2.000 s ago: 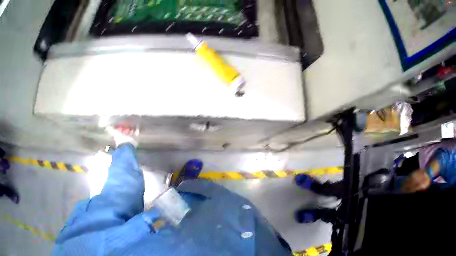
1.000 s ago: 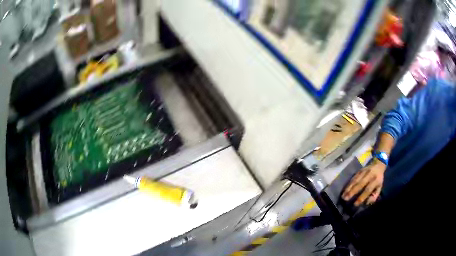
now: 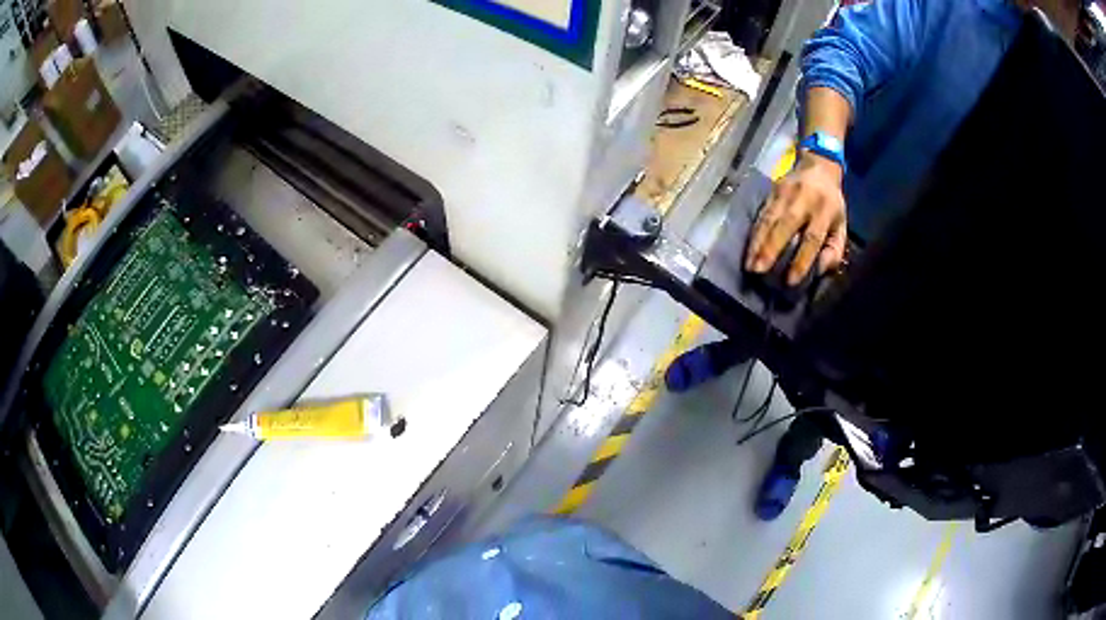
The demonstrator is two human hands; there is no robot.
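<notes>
The yellow glue tube (image 3: 318,419) lies on the white conveyor cover (image 3: 352,497), its pale nozzle pointing left over the cover's grey edge. The green circuit board (image 3: 152,351) lies in its black carrier (image 3: 273,276) on the conveyor behind the cover. Neither of my hands is in the picture; only part of my blue smock shows at the bottom edge.
At the right, another person's hand (image 3: 801,224) with a blue watch rests on a mouse beside a large black monitor (image 3: 970,279) on a swing arm (image 3: 691,285). Pliers (image 3: 678,118) lie on a brown surface. Yellow-black tape (image 3: 594,466) marks the floor.
The view has swung to the right, bringing the other person and monitor further in. My left sleeve and hand, low at the front panel earlier, are out of view. The tube still lies on the cover.
</notes>
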